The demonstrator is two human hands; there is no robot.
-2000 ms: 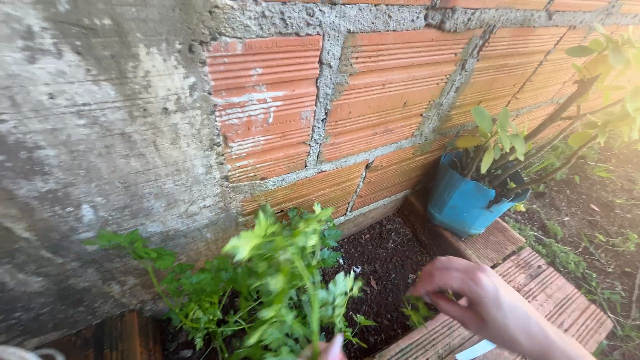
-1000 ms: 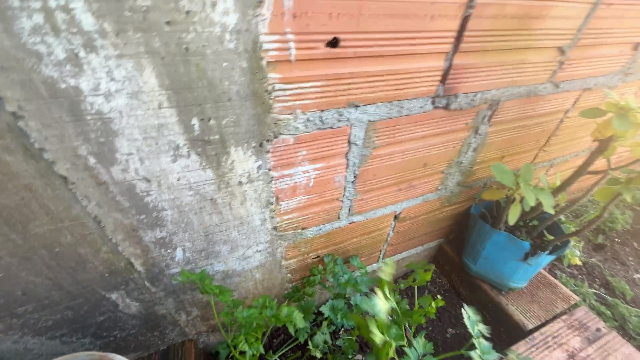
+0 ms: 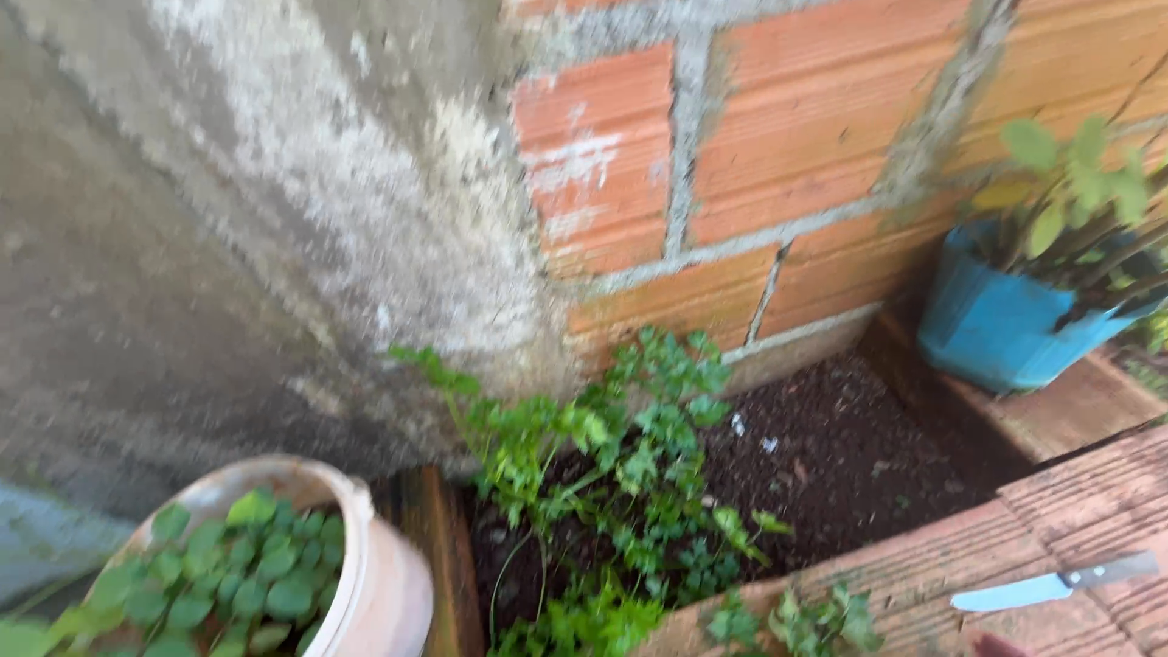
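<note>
Leafy parsley plants (image 3: 639, 456) grow from dark soil against the wall. A kitchen knife (image 3: 1022, 591) with a grey handle lies on the ridged clay bricks of the bed's edge. Cut parsley sprigs (image 3: 821, 620) rest on the same bricks, left of the knife. Just below the blade, a blurred fingertip, apparently of my right hand (image 3: 996, 646), shows at the bottom edge; the rest of that hand is outside the frame, and what it holds cannot be told. My left hand is out of view.
A whitish plastic bucket (image 3: 388, 584) with round-leaved plants stands at lower left. A blue pot (image 3: 990, 315) holding a woody plant sits on the far edge of the bed. Behind are a rough concrete wall (image 3: 274, 182) and a hollow-brick wall (image 3: 812, 128).
Two seconds ago both hands were at the parsley, the right one with a small sprig; now only a fingertip shows. The view has shifted, bringing the bucket and knife into sight.
</note>
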